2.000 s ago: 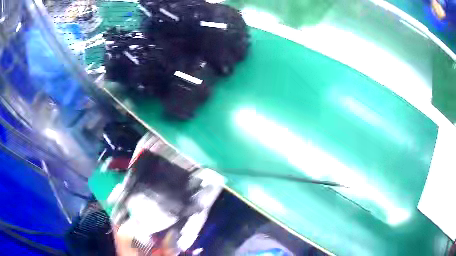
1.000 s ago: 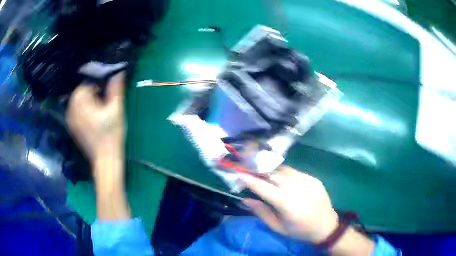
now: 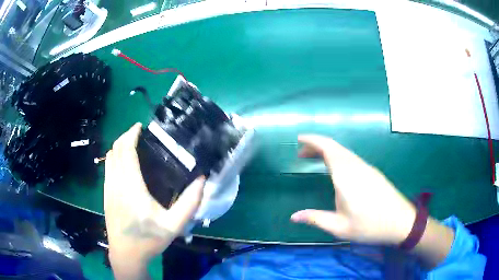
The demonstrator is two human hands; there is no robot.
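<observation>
The white-cased unit [image 3: 247, 147] sits tilted on the green mat, left of centre. A black inner cover with a white strip [image 3: 172, 145] lies over its lower left part. My left hand [image 3: 137, 202] grips this cover side of the unit, thumb and fingers spread around it. My right hand [image 3: 361, 191] is to the right, off the unit, thumb and fingers apart, holding nothing. A red lead [image 3: 148, 70] with a small white plug runs from the unit's top to the upper left. A short black lead [image 3: 143, 93] sticks out at the left. A round white part [image 3: 221, 199] shows at the lower edge.
Black parts [image 3: 60, 115] are heaped at the left of the mat. A white sheet [image 3: 437, 71] lies at the upper right, with a separate red wire [image 3: 485, 115] crossing its right side. The bench's front edge runs just above a blue smock [image 3: 284, 262].
My left hand has moved from the black heap onto the unit, where a black cover now lies over the shiny part. My right hand has let go and moved right. The unit has turned and shifted left.
</observation>
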